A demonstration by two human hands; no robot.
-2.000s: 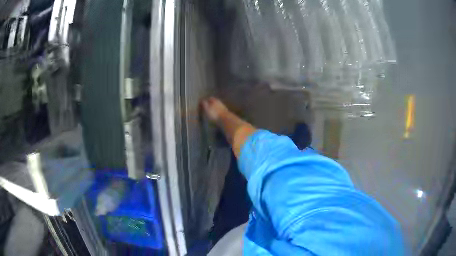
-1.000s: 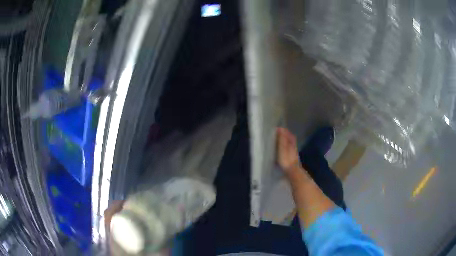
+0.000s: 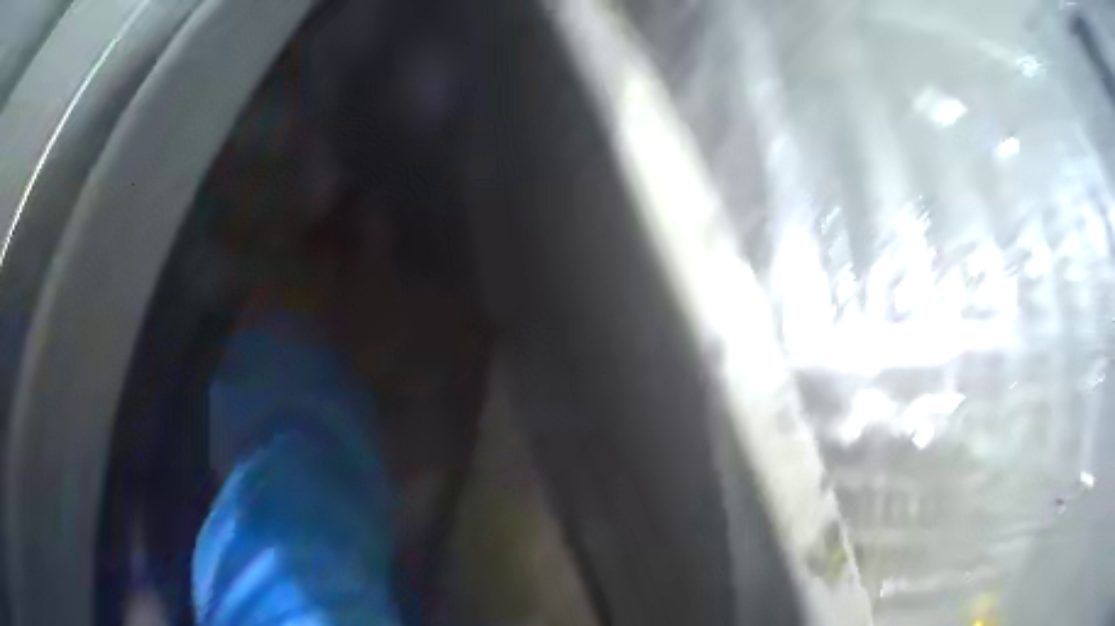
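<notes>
A blue sleeve (image 3: 294,489), apparently on my left arm, reaches up into the dark opening of a cabinet-like space at left centre. The hand at its end is lost in shadow and blur, so its fingers and anything in it cannot be made out. A door or panel with a pale edge (image 3: 709,294) stands open and slanted just right of the arm. My right hand is not in view. The whitish cartridge is not visible.
A curved grey frame bar (image 3: 92,269) bounds the opening on the left. Clear, shiny ribbed trays (image 3: 905,306) stand stacked to the right of the panel edge. The inside of the opening is very dark.
The view has moved close to the opening. The left arm now reaches into it, and the cartridge it held is out of sight. My right hand, earlier on the panel, has left the view.
</notes>
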